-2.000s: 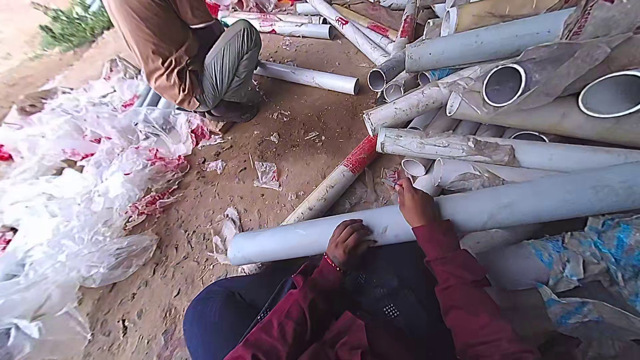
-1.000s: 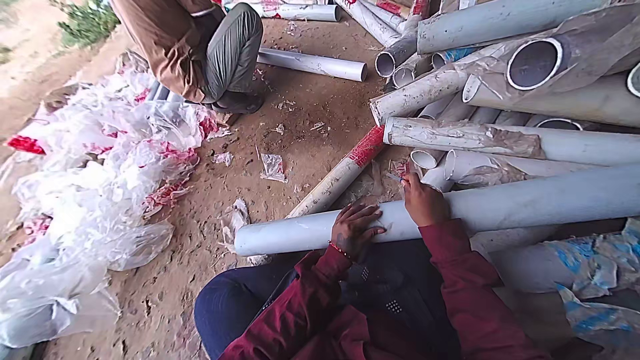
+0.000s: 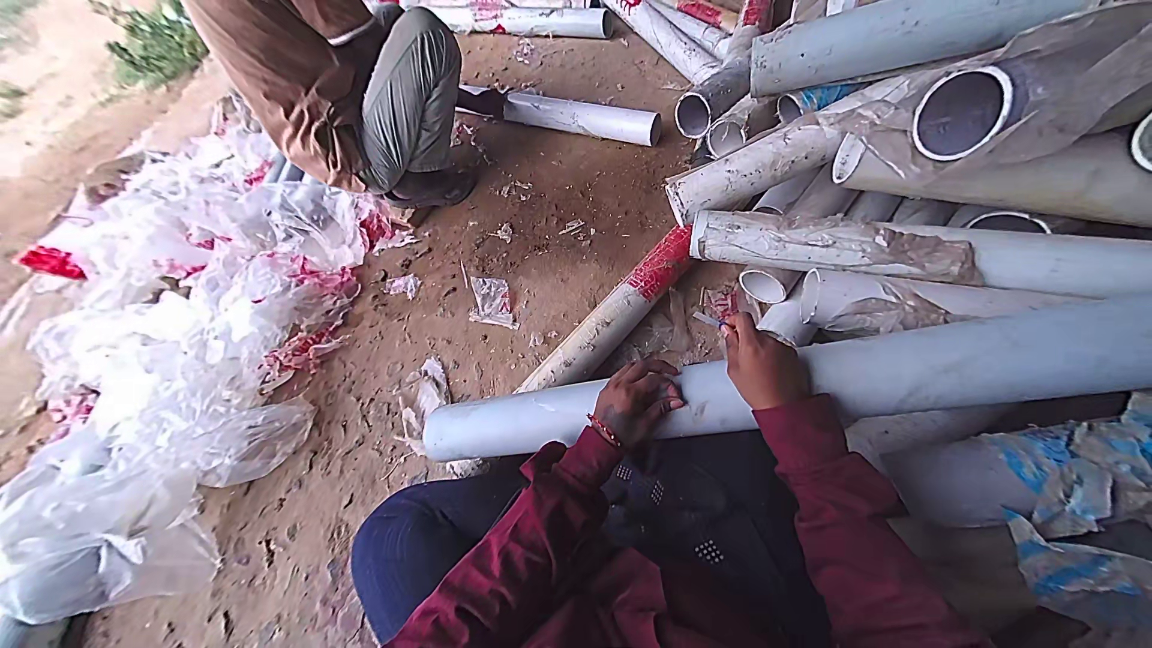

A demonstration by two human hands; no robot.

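Observation:
A long grey plastic pipe [image 3: 531,416] lies across my lap, its left end over the dirt floor. My left hand [image 3: 637,400] rests on top of the pipe with its fingers bent over it, a red string bracelet at the wrist. Just right of it, my right hand [image 3: 763,360] lies against the pipe and holds a small thin blade-like tool [image 3: 709,319] with a bit of blue, its tip pointing up and left. Beyond the pipe, a dirty pipe with a red wrapped end [image 3: 598,333] slants on the ground.
A pile of pipes [image 3: 1062,261], some in torn plastic film, fills the right side. Crumpled clear and red plastic film [image 3: 198,360] is heaped at the left. A person [image 3: 333,99] squats at the upper left, near a white pipe [image 3: 585,119]. Film scraps [image 3: 492,301] lie on the dirt.
My left hand has shifted slightly right along the pipe, closer to my right hand. The other person's hand now shows at the white pipe.

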